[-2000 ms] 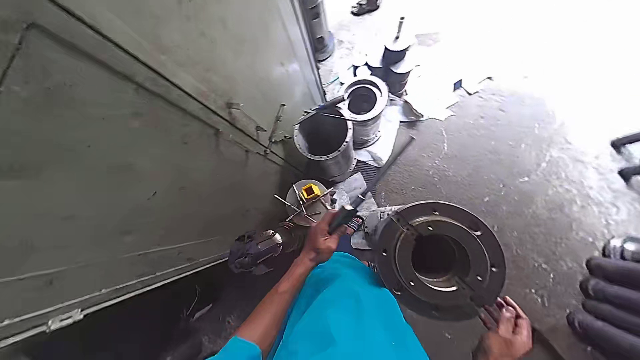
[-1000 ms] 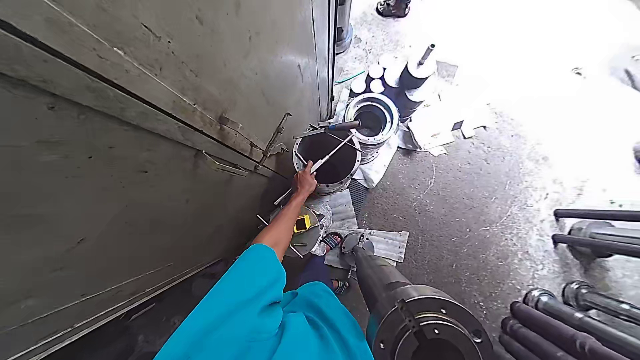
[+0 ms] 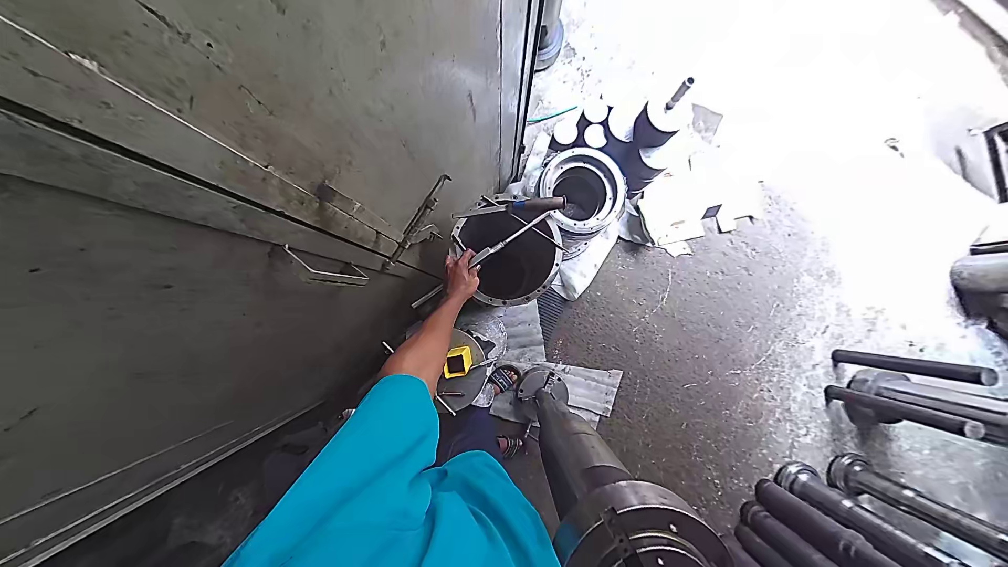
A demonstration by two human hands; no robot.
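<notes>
My left hand [image 3: 462,276] reaches out over the near left rim of an open flanged metal cylinder [image 3: 508,302]. Its fingers are closed around the near end of a long slim steel tool [image 3: 508,240], which slants over the opening. A dark-handled tool [image 3: 539,204] and a thin rod lie across the far side of the same rim. My right hand is out of view. Below, a tall metal shaft with a slotted flanged collar [image 3: 642,512] stands close to my body. A yellow square object [image 3: 457,362] rests on a round plate left of my feet.
A metal cabinet [image 3: 236,157] with handles walls off the left. Behind the open cylinder stand a ringed cylinder [image 3: 583,228] and several dark cylindrical parts [image 3: 655,124]. Cardboard sheets [image 3: 591,386] lie by my feet. Several dark metal rods [image 3: 811,520] lie at the lower right.
My left hand, earlier holding a long dark tool near my body, is now at the open cylinder on the slim steel tool. My right hand, first beside the flanged collar, has left view. The view has shifted.
</notes>
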